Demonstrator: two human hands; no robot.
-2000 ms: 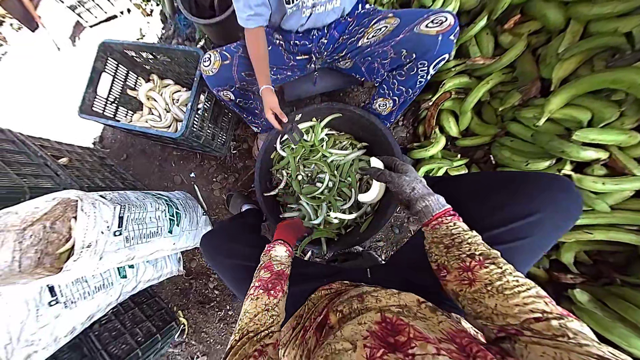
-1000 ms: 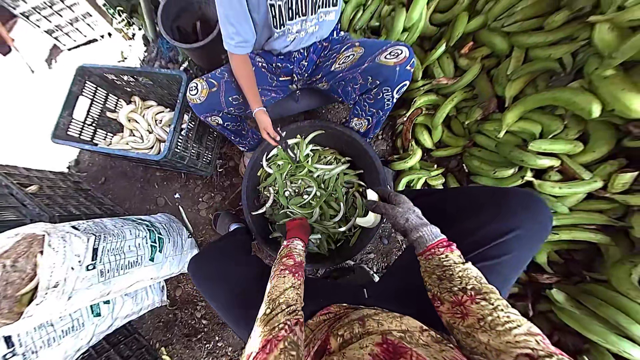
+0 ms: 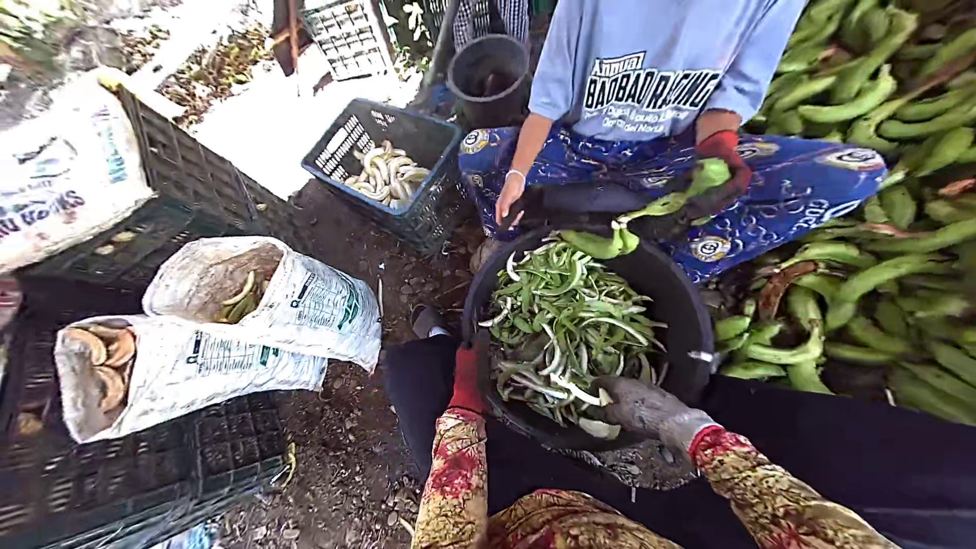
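Observation:
A round black tub point(image 3: 690, 328) full of green and white banana peels point(image 3: 572, 305) stands between my legs. My left hand point(image 3: 469, 381), in a red glove, is at the tub's left rim; its fingers are mostly hidden. My right hand point(image 3: 644, 404), in a grey glove, reaches over the near right rim beside a pale peeled banana point(image 3: 599, 428); whether it grips the fruit is unclear. Across the tub, a co-worker's red-gloved hand point(image 3: 720, 175) holds green bananas point(image 3: 663, 202) over the far rim. The co-worker's other hand point(image 3: 509, 200) is near the rim.
Green bananas point(image 3: 900, 305) lie heaped at the right. A dark plastic crate point(image 3: 435, 191) of peeled bananas stands beyond the tub to the left, beside a black bucket point(image 3: 488, 76). White sacks point(image 3: 335, 305) and black crates point(image 3: 213, 442) stand at the left.
My left hand has moved from the peels to the tub's left rim. Green bananas now show in the co-worker's gloved hand. The view has swung toward the left and up.

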